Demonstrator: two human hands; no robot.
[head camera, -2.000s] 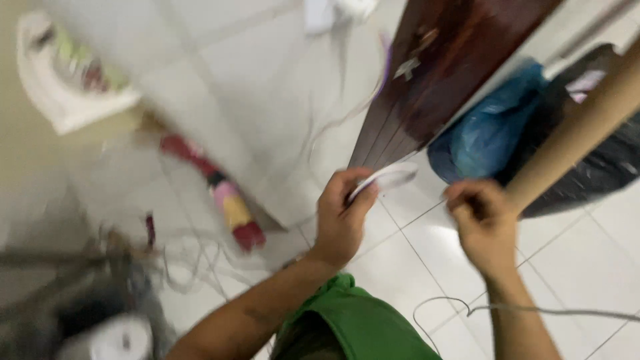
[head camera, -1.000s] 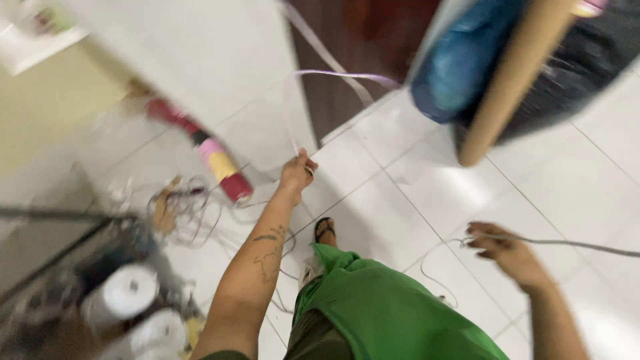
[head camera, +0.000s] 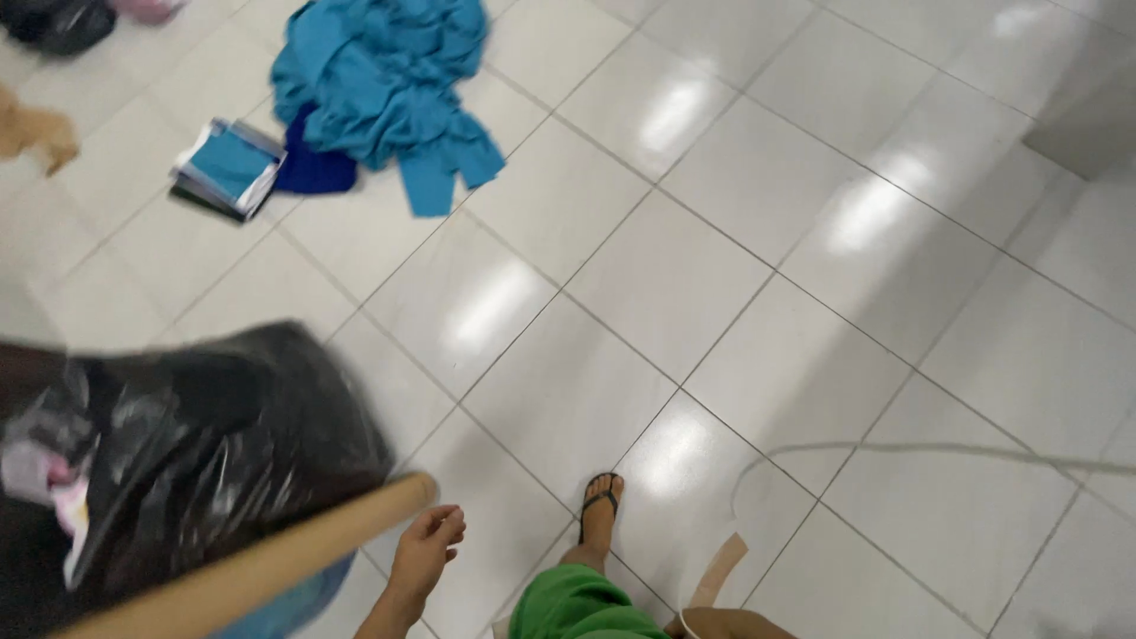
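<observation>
My left hand (head camera: 424, 550) is low, left of centre, with loosely curled fingers and nothing visible in them. It is close to the end of a long cardboard tube (head camera: 266, 564). My right hand (head camera: 723, 624) is mostly cut off by the bottom edge, so its fingers and grip are hidden. A short beige strip (head camera: 721, 568) rises just above it, and a thin white strand curves beside it. A thin grey cord (head camera: 941, 449) arcs from above the strip to the right edge. Between the hands are green cloth (head camera: 577, 603) over my leg and my sandalled foot (head camera: 601, 506).
A black plastic bag (head camera: 222, 426) stands at lower left, with a blue plastic bag (head camera: 297, 603) under the tube. Crumpled blue fabric (head camera: 382, 80), dark blue cloth (head camera: 318, 160) and a flat packet (head camera: 232, 167) lie on the tiled floor at upper left.
The view has swung far to the right, away from the dark door. My left hand no longer shows the pale strip seen in it two seconds ago. My right hand is now largely out of frame.
</observation>
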